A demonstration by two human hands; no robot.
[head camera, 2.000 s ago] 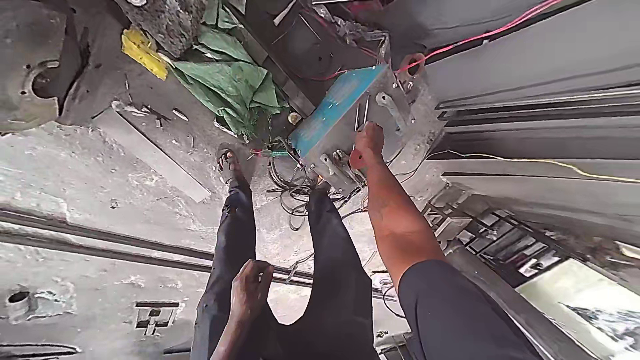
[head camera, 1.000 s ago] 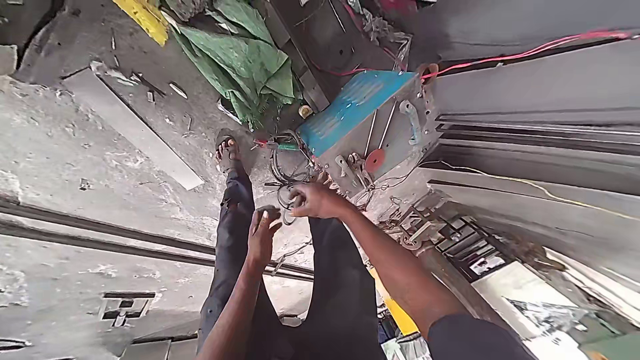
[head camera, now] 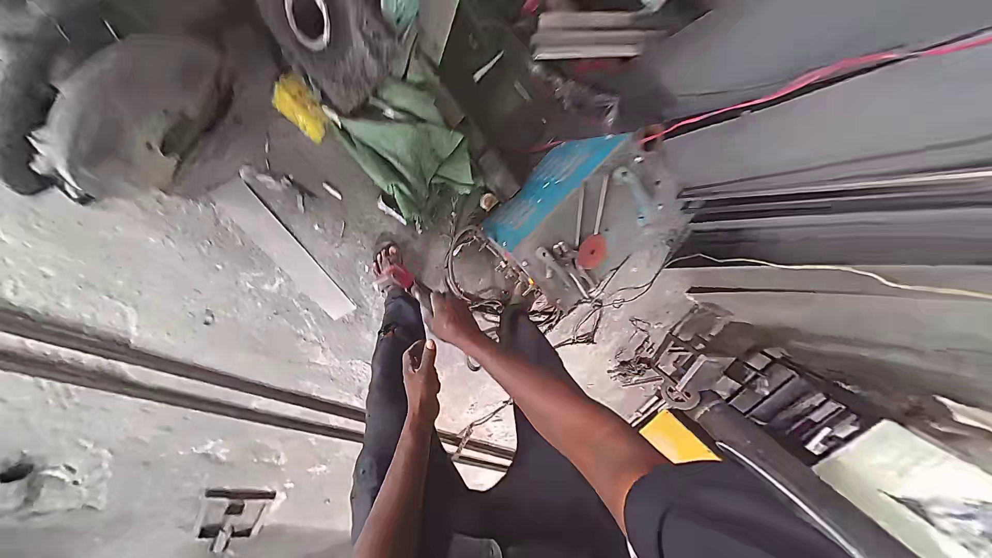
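Note:
My right hand (head camera: 452, 316) is at the middle of the head view, above the gap between my legs, with its fingers closed around a small dark thing, perhaps a handle, that reaches up beside a red item (head camera: 400, 276) near my foot. What exactly it grips is blurred. Below it and slightly left, my left hand (head camera: 421, 372) is half curled over my dark trouser leg; its palm is turned away and any content is hidden. Right of my foot lie coiled dark cables (head camera: 459, 263) beside a metal machine with a blue panel (head camera: 554, 186) and a red round knob (head camera: 591, 252).
A green cloth (head camera: 426, 155) and yellow wrapping (head camera: 299, 107) lie beyond my foot. A flat metal strip (head camera: 287, 252) rests on the floor at left. Two long rails (head camera: 178, 384) cross the lower left. At right are a tray of metal pieces (head camera: 790, 395) and a yellow panel (head camera: 678, 438).
My right hand was at the blue-topped machine, then came close to my left hand, and is now over my leg near the foot. The red item was not plainly visible there before.

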